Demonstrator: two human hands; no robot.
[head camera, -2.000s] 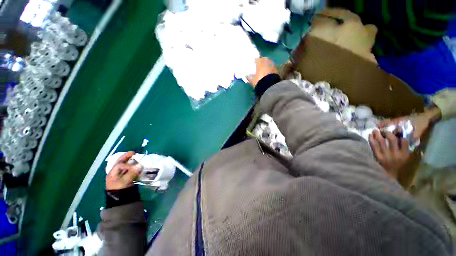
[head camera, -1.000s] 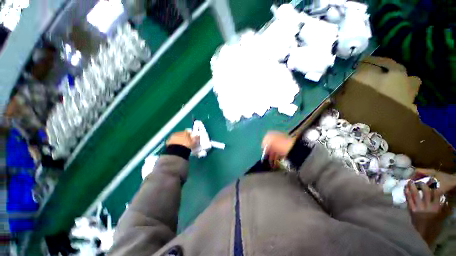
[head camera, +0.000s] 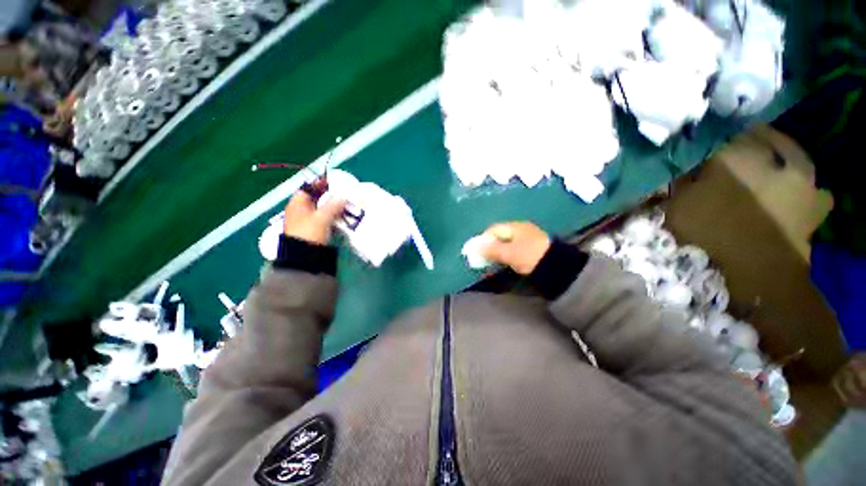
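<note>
My left hand (head camera: 311, 218) holds a white camera housing (head camera: 380, 226) over the green bench. Thin red and dark wire leads (head camera: 285, 167) stick out above my fingers, and a flat white antenna (head camera: 420, 241) juts from the housing's right side. My right hand (head camera: 517, 249) is closed around a small white part (head camera: 477, 252) just right of the housing and apart from it. The part's exact shape is mostly hidden by my fingers. Another white rounded piece (head camera: 272, 239) shows behind my left wrist.
A clear bag of white parts (head camera: 527, 104) lies ahead right, with waiting housings (head camera: 679, 71) beyond. An open carton (head camera: 783, 294) of round white parts is at right; another person's hand (head camera: 852, 382) shows there. Part-built units (head camera: 147, 346) lie left. Rows of white units (head camera: 171, 81) stand across the ledge.
My left hand now holds the housing with wires showing. My right hand, blurred a second ago, now holds a small white part near it. The view has shifted, and the other person's hand is mostly out of view.
</note>
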